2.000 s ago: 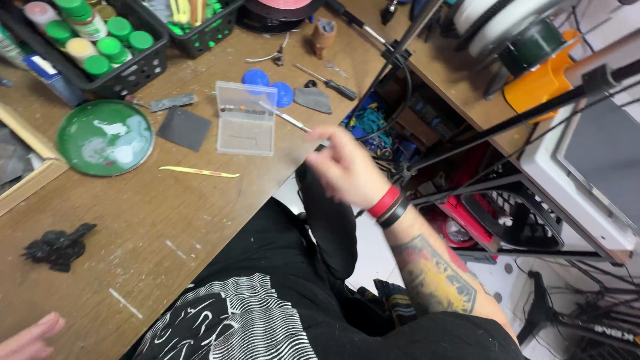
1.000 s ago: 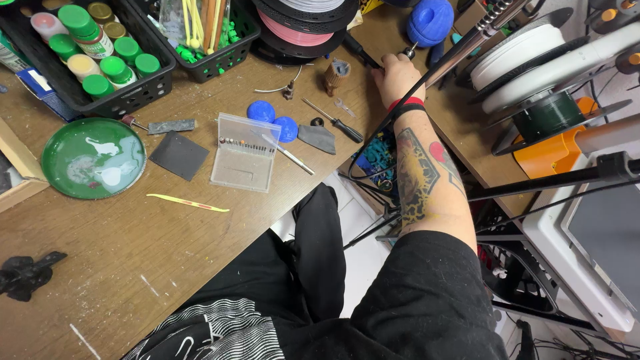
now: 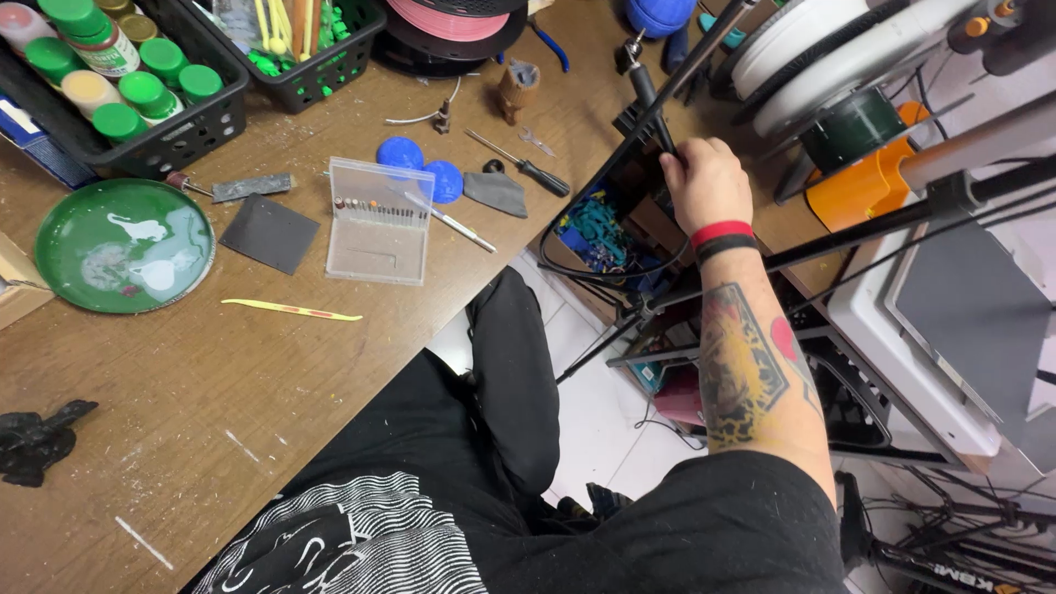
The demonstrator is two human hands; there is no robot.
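My right hand (image 3: pixel 711 186) is closed around the lower end of a black rotary tool handpiece (image 3: pixel 652 103), whose metal tip points up and away. My left hand is out of view. On the wooden table lie an open clear case of small rotary bits (image 3: pixel 378 223), a white and blue pen-like tool (image 3: pixel 462 228), a black-handled screwdriver (image 3: pixel 528 168) and a grey rubbery piece (image 3: pixel 497 195). Further left are a yellow modelling tool (image 3: pixel 290 310), a dark square sheet (image 3: pixel 270 233) and a green lid with white paint (image 3: pixel 124 246). A black figure part (image 3: pixel 37 441) lies at far left.
Baskets of paint bottles (image 3: pixel 165 144) and tools (image 3: pixel 309 89) stand at the back left, near a pink filament spool (image 3: pixel 454 21). A black stand pole (image 3: pixel 660 103) and a looping cable (image 3: pixel 606 271) are close to my right hand. White spools (image 3: pixel 792 58) stand at the right.
My right hand has moved from over the table edge to the back right, then towards me with the black handpiece now visible in it. My left hand, seen at the lower left earlier, has left the view.
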